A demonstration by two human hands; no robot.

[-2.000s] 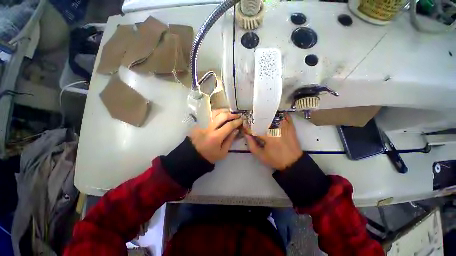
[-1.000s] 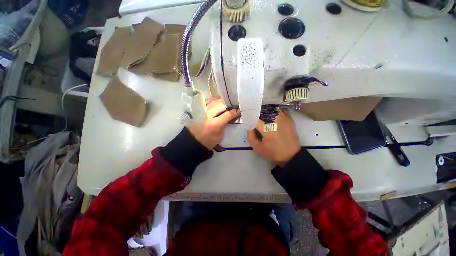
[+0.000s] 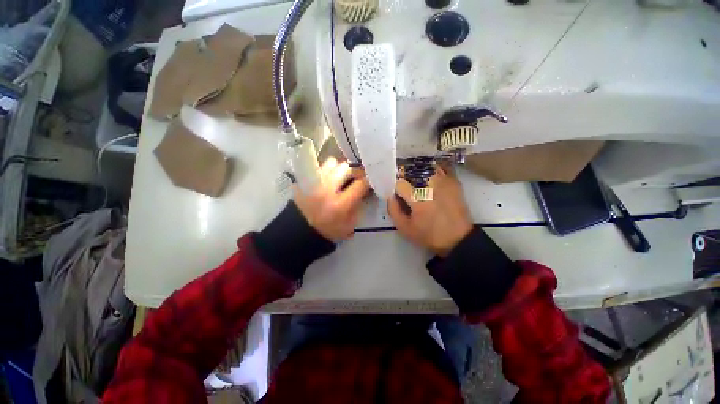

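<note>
My left hand (image 3: 333,201) is beside the needle area of the white sewing machine (image 3: 545,87), its fingers bent under the lamp (image 3: 299,163). A bit of brown piece (image 3: 335,150) shows just behind its fingers. My right hand (image 3: 433,211) is right of the long white lever cover (image 3: 374,118), fingers curled below the tension knob (image 3: 458,138). The needle, the presser foot and what lies between my fingertips are hidden, so I cannot tell how firmly either hand grips.
Several brown cut pieces (image 3: 192,158) lie at the left of the table (image 3: 237,268). Another brown piece (image 3: 541,162) lies under the machine arm. Beside it are a black phone-like rectangle (image 3: 571,198) and a black narrow handle (image 3: 631,234). Grey-brown cloth (image 3: 87,292) is heaped at far left.
The camera view has shifted, so the machine sits further left and up. My hands have drawn a little apart since the first frame, and less of the brown piece behind my left fingers shows.
</note>
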